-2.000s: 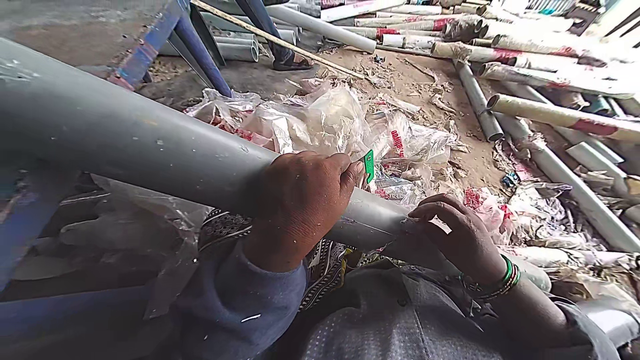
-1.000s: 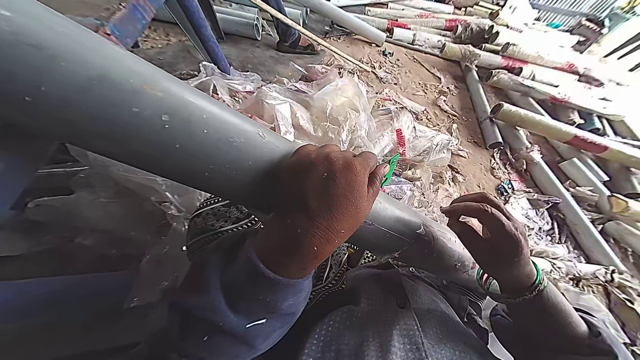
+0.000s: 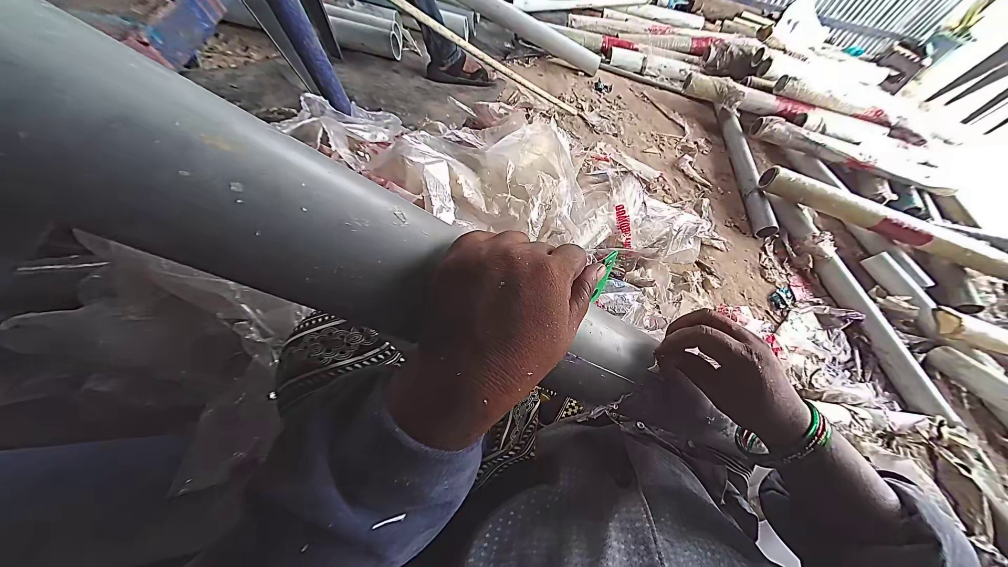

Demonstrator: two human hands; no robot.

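Note:
A large grey plastic pipe (image 3: 299,205) slants from the upper left down across my lap. My left hand (image 3: 504,323) rests over it, pinching a small flat green tool (image 3: 605,277) between thumb and fingers; its working end cannot be made out. Farther down the pipe, the fingertips of my right hand (image 3: 724,366) are closed at its surface, with a small pale bit of plastic film (image 3: 654,367) between them. A thin line of film runs along the pipe between both hands. Bangles circle my right wrist.
Crumpled clear plastic wrap (image 3: 512,177) lies beyond the pipe. Many pipes (image 3: 874,216) are piled at the right and back. A thin pole (image 3: 488,59) slants near a person's shod foot (image 3: 461,72). A blue metal leg (image 3: 311,55) stands at upper left.
Two seconds ago my right fingers were at the pipe; one second ago they were raised off it, and now they are back at its surface. My left hand keeps hold of the green tool.

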